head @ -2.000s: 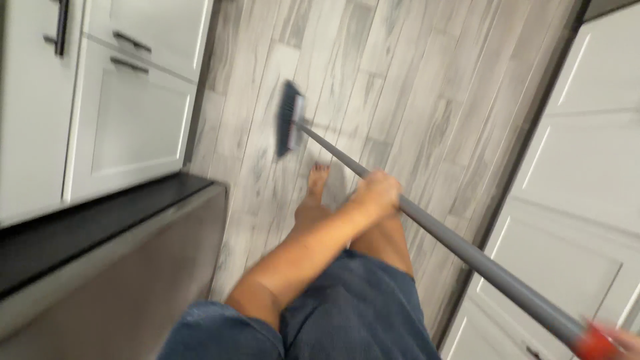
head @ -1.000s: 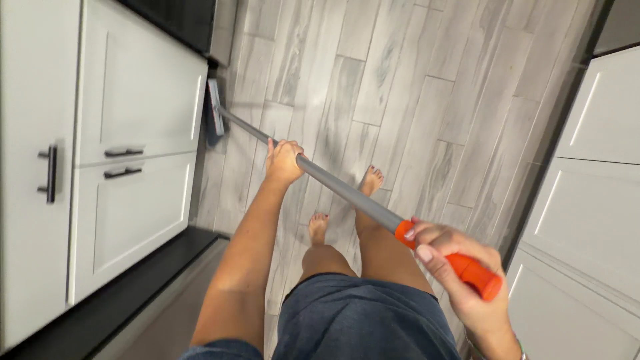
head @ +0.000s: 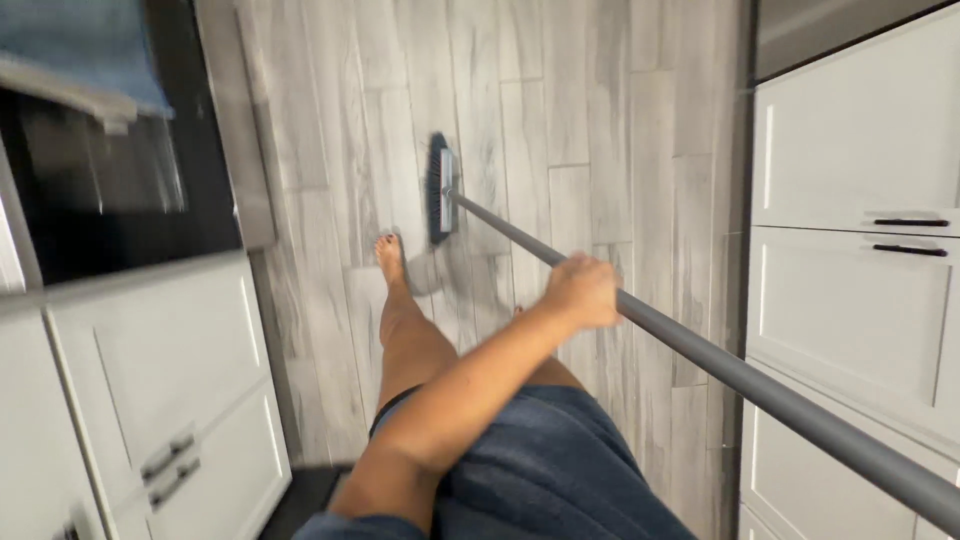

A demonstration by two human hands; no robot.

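My left hand (head: 583,291) is wrapped around the grey handle of a broom (head: 712,356), partway along it. The handle slants from the lower right edge of the view to the broom head (head: 444,189), which has dark bristles and a light grey block. The bristles rest on the wood-look plank floor (head: 495,112), ahead of my bare foot (head: 389,255). My right hand is outside the view, as is the upper end of the handle.
White cabinets with dark pulls (head: 847,292) line the right side. On the left stand more white cabinets (head: 165,367) and a black oven front (head: 97,187) with a blue cloth (head: 97,45) hanging on it. A dark mat or edge (head: 304,499) lies at the lower left.
The broom head has moved from beside the left cabinets to the middle of the floor. My left hand has swung to the right with the handle. My right hand has left the view.
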